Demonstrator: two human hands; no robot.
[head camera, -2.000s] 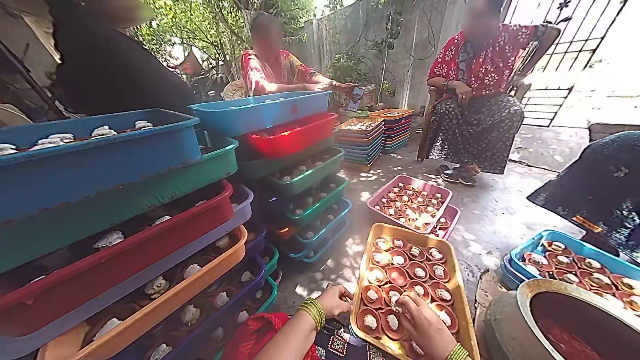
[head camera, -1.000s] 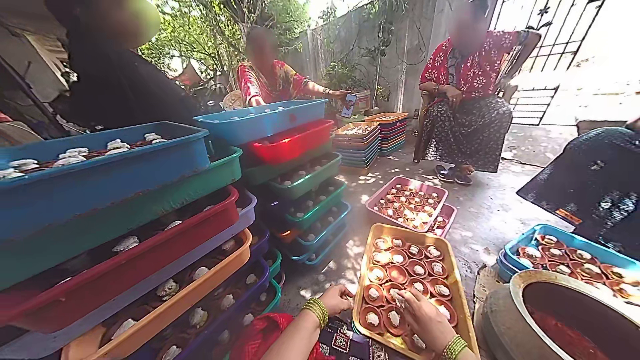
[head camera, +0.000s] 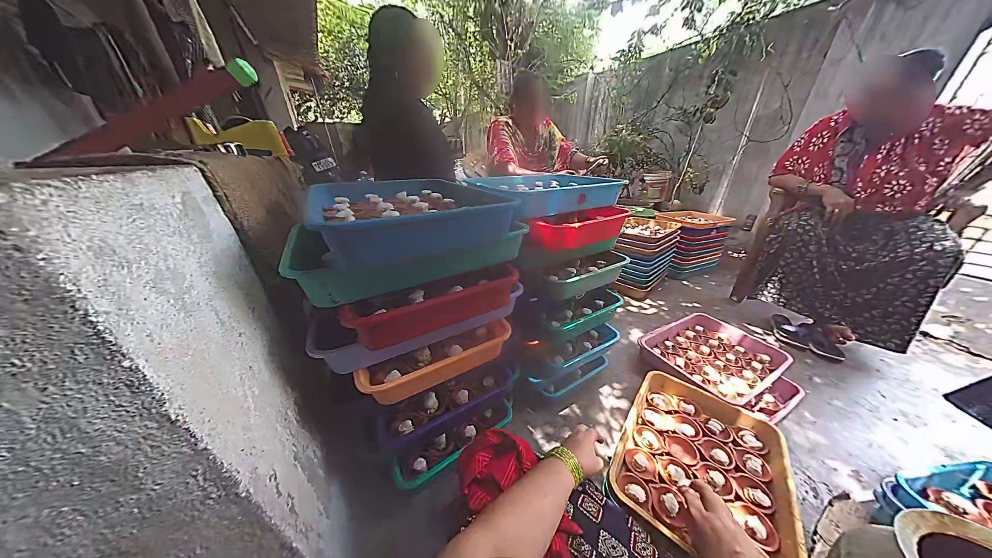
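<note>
A yellow plastic tray (head camera: 792, 496) in front of me holds rows of small clay cups (head camera: 682, 448), most with a white tuft in them. My right hand (head camera: 709, 515) reaches over the tray's near part, its fingertips down among the cups; whether they grip something cannot be seen. Just left of the tray is my left hand (head camera: 587, 449), with green bangles (head camera: 567, 465) at the wrist. Its fingers are curled, and what is in them is hidden. Patterned dark cloth (head camera: 604, 519) and red cloth (head camera: 496, 473) lie under and beside my left arm.
Tall stacks of coloured trays (head camera: 434, 353) rise at left, beside a low rough wall (head camera: 147, 310). A pink tray (head camera: 655, 349) with filled cups lies beyond mine. A metal pot (head camera: 914, 535) and blue trays (head camera: 899, 484) are at right. Several people sit farther back.
The view has swung left, bringing the low wall into sight. My right hand stays over the yellow tray and my left hand beside it.
</note>
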